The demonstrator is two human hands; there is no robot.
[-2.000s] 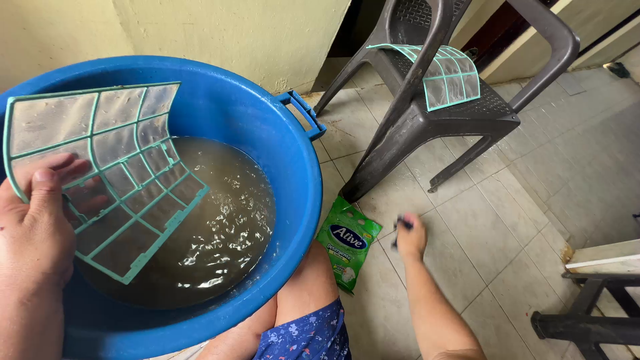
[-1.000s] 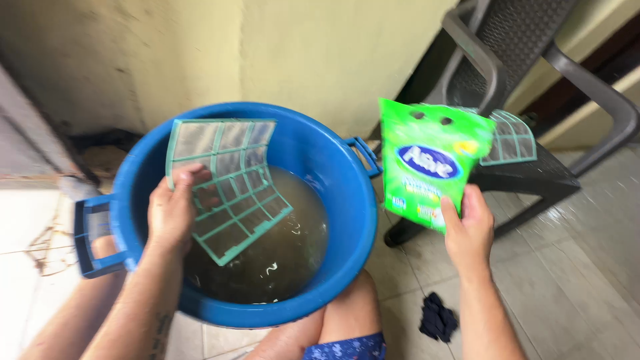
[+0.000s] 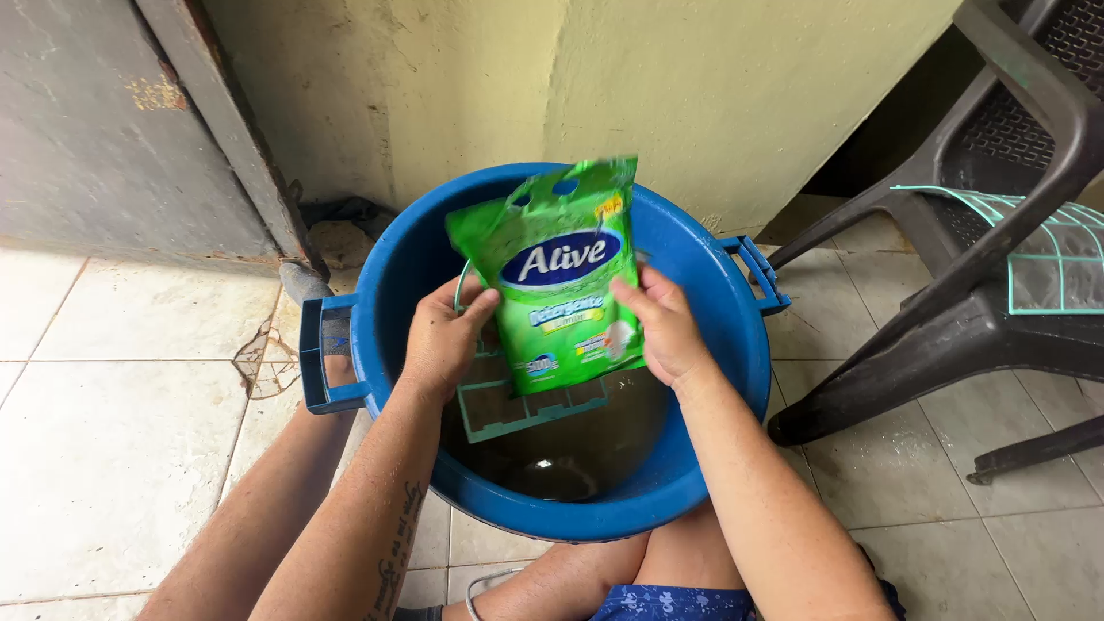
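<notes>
A green Alive detergent bag (image 3: 561,289) is held up over a blue plastic tub (image 3: 595,522) with murky water (image 3: 552,457) in it. My right hand (image 3: 664,328) grips the bag's right edge, thumb in front. At the bag's left edge is my left hand (image 3: 453,332), which also holds a teal-framed mesh filter (image 3: 535,423). Most of that filter is hidden behind the bag; its lower edge shows beneath, above the water. A second mesh filter (image 3: 1056,272) lies on the seat of a dark plastic chair (image 3: 914,371) at the right.
The tub stands between my legs, its handles (image 3: 323,354) jutting out at both sides. Behind it rises a yellowish wall (image 3: 466,86), with a grey metal door (image 3: 95,112) at the left. A floor tile (image 3: 267,358) beside the left handle is cracked.
My right hand, at the floor two seconds ago, has lifted the detergent bag and brought it left over the tub. The bag now covers much of the filter in my left hand. The view has shifted.
</notes>
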